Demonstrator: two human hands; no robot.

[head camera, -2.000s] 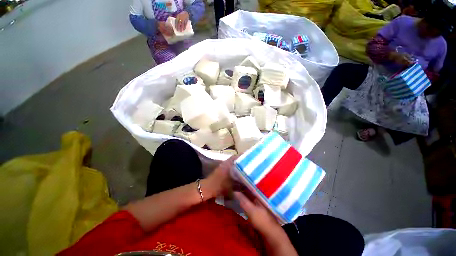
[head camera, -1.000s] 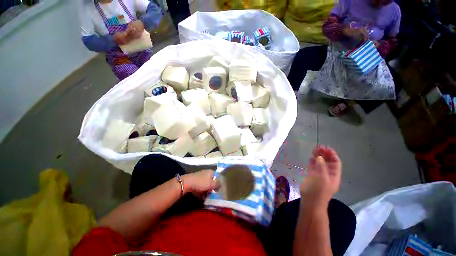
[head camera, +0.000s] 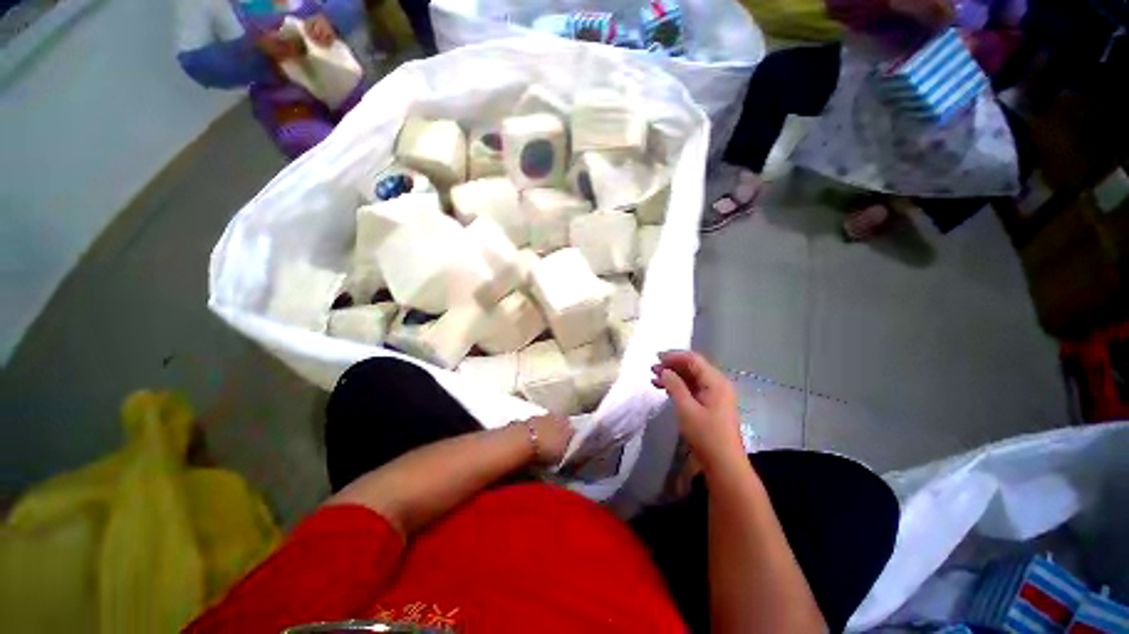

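Note:
The large white woven sack stands in front of me, its near right rim drawn in between my knees. It holds several cream inside-out covers, some with dark round openings. My left hand is closed on the near rim, its fingertips partly hidden in the folds. My right hand is at the rim's right side, fingers loosely bent and apart, with nothing in it; whether it touches the sack is unclear. No striped cover is in my hands.
At the lower right, an open white sack holds striped covers. A yellow sack lies at the lower left. A neighbour's sack stands behind. Seated co-workers hold a cream piece and a striped cover.
The striped cover has left my left hand. That hand has moved to the sack rim, which is pulled inward and creased. My right hand has moved left to the rim.

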